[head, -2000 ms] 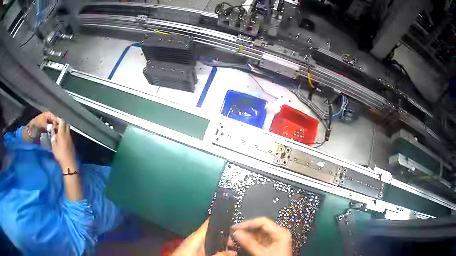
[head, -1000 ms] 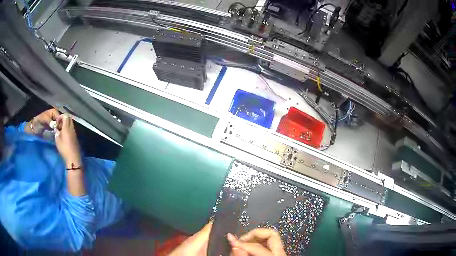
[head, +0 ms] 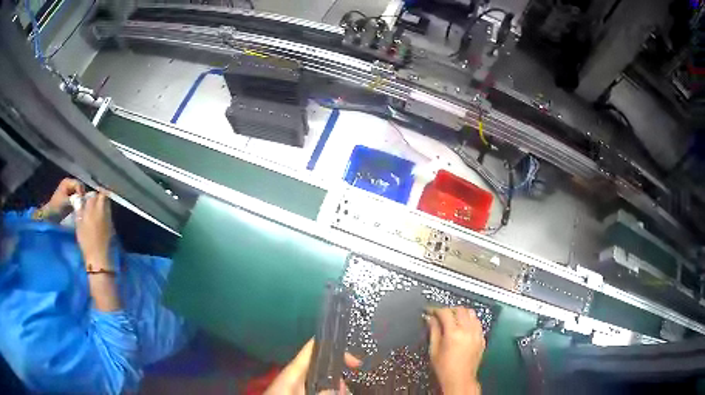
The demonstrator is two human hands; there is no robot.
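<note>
A dark narrow fixture plate stands tilted at the bottom centre. My left hand grips its lower part, with fingers showing on both sides; the frame's edge cuts the hand off. My right hand is over the right part of the dark parts mat, fingertips together and pointing down at the edge of its bare patch. Whether a part is between the fingertips cannot be told. Small shiny metal parts lie scattered around the bare patch.
Beyond the mat, metal carriers lie on the conveyor between pale rails. Behind are a blue bin, a red bin and a dark ribbed stack. A green work mat lies left. A blue-clothed person sits at left.
My right hand has moved from the fixture plate to the right, over the parts mat. My left hand still holds the plate, which is now more upright. The camera view has shifted slightly.
</note>
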